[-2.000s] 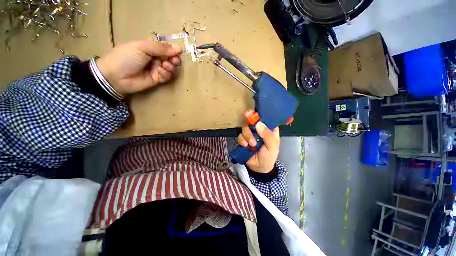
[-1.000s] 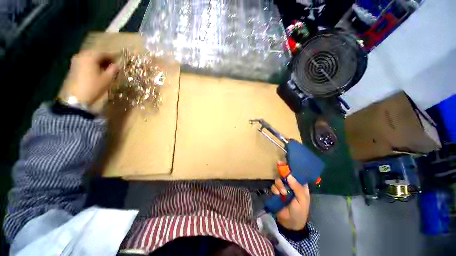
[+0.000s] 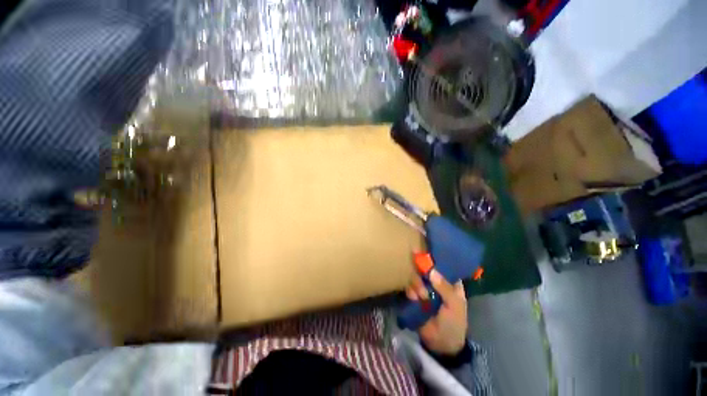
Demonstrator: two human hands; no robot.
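Observation:
My right hand (image 3: 446, 313) holds the dark blue soldering gun (image 3: 455, 247) by its grip, fingers near the orange trigger (image 3: 423, 263). The gun's barrel and thin feed tube point up and left, with the bent tip above the cardboard work sheet (image 3: 310, 224). The blurred pile of loose terminals (image 3: 147, 158) lies at the left of the cardboard. My left sleeve (image 3: 85, 85) fills the upper left, strongly blurred. No left hand can be made out.
Shiny clear plastic trays (image 3: 279, 58) lie beyond the cardboard. A round black fan (image 3: 469, 81) stands at the bench corner, with a small dark dish (image 3: 477, 203) below it. A cardboard box (image 3: 581, 155) and a wire reel (image 3: 605, 249) are at the right.
My left hand has left the terminals, moving out of sight, and its sleeve now covers the upper left. The view has shifted; my right hand still holds the gun.

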